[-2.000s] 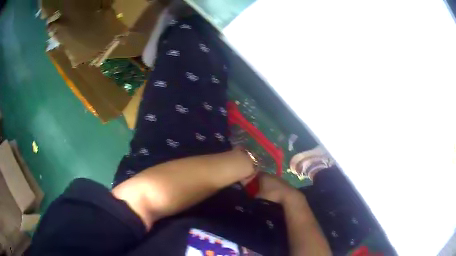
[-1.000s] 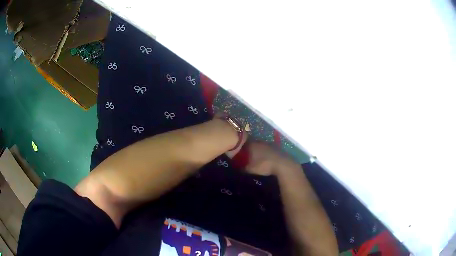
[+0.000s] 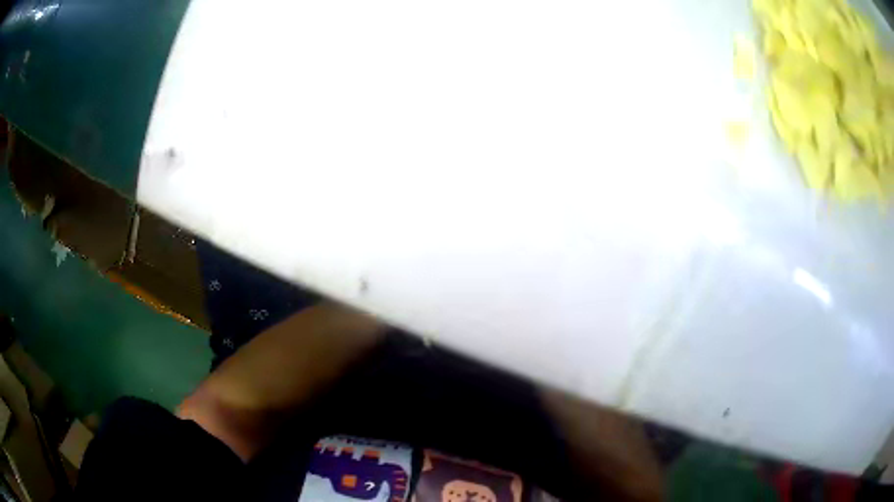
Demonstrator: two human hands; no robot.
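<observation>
The large white work sheet (image 3: 441,216) covers most of the view, glaring and mostly bare. A loose pile of yellow slips (image 3: 833,98) lies on it at the upper right. My left forearm (image 3: 284,363) and right forearm (image 3: 603,441) reach toward the bench's near edge, dark and blurred. Both hands are hidden below that edge, so what they hold cannot be seen.
Green bench surface (image 3: 88,88) shows at the upper left. An open brown carton (image 3: 167,270) stands below the bench at left. More cardboard (image 3: 29,422) is at the lower left. Something red (image 3: 819,484) shows at the lower right edge.
The view has swung up over the bench, bringing in the yellow pile. My hands, earlier together in my lap by something red, have gone out of sight behind the bench edge.
</observation>
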